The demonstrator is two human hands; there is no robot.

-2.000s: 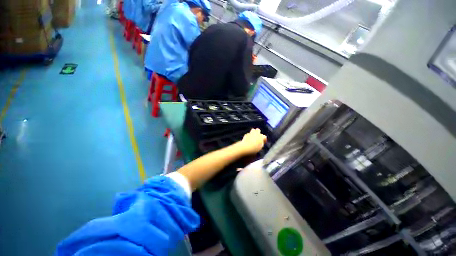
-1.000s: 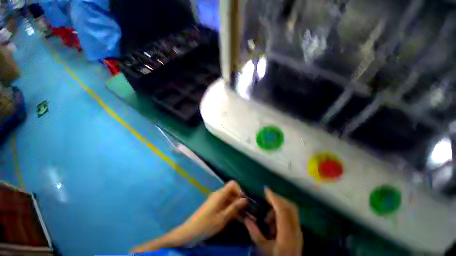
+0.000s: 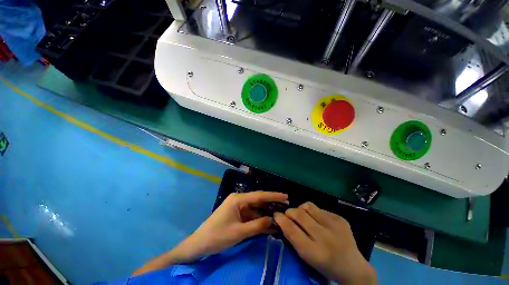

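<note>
A small black housing (image 3: pixel 273 209) is held between both hands over the lap, mostly hidden by the fingers. My left hand (image 3: pixel 237 220) grips it from the left with thumb and fingers. My right hand (image 3: pixel 318 234) has its fingertips on its right side. A black tray (image 3: pixel 226 186) lies under the hands at the bench's front edge. Another black housing with shiny details (image 3: pixel 365 192) lies on the green mat to the right of the hands.
The white press panel (image 3: pixel 290 103) carries two green-ringed start buttons (image 3: pixel 258 93) and a red stop button (image 3: pixel 338 114). Shiny guide rods (image 3: pixel 339 30) stand behind it. Black pocketed trays (image 3: pixel 120 67) are stacked at left. A blue sleeve (image 3: pixel 19 28) shows top left. A drawer opening (image 3: pixel 404 242) is at lower right.
The view has swung down and right from the tray stacks to the panel and lap. My left hand has come back from the trays, and both hands hold the housing together.
</note>
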